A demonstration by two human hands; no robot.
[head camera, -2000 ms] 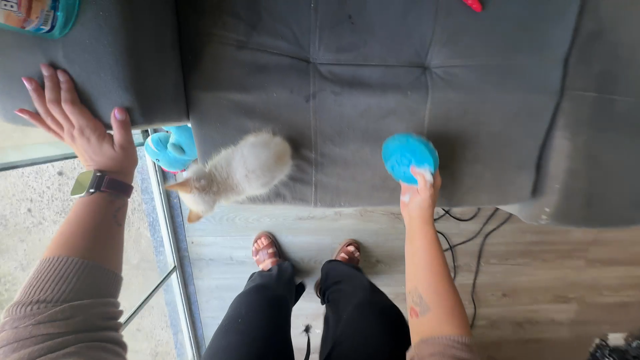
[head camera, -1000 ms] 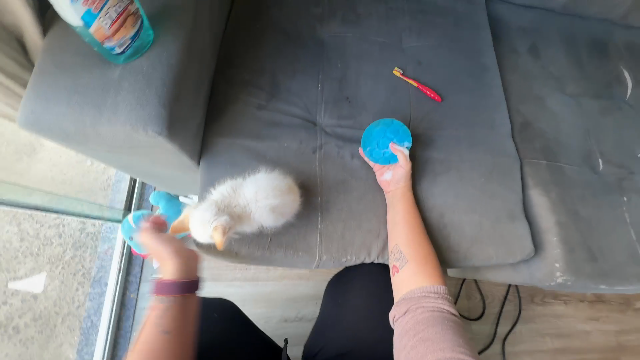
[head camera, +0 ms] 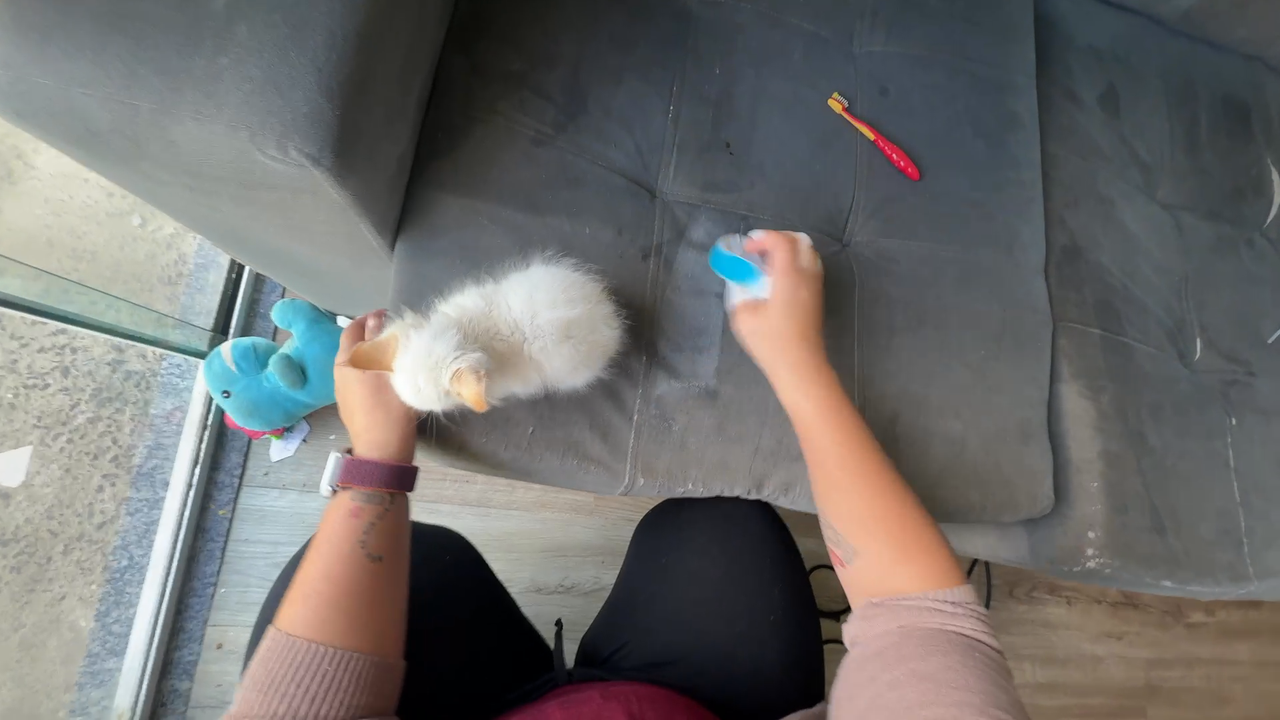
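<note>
A white kitten with orange ears (head camera: 530, 325) stands on the grey sofa seat cushion (head camera: 540, 180). My left hand (head camera: 375, 385) is at the kitten's head, beside one ear; its fingers are partly hidden. A blue plush toy (head camera: 280, 365) lies just left of that hand. My right hand (head camera: 785, 300), blurred, holds a round blue and white object (head camera: 738, 265) low over the cushion, tilted on its side. A damp or lighter patch of fabric (head camera: 695, 345) shows just left of the right hand. Farther back on the cushion lies a red and yellow toothbrush (head camera: 880, 142).
The grey sofa armrest (head camera: 230, 110) rises at the upper left. A glass door with a metal track (head camera: 175, 520) runs along the left. Another seat section (head camera: 1160, 350) is at the right. Dark cables (head camera: 828, 590) lie on the wood floor (head camera: 1130, 640) beneath the sofa.
My left hand has come off the armrest and moved to the kitten's head. My right hand, still holding the blue object, has turned over above the cushion. The view has moved closer.
</note>
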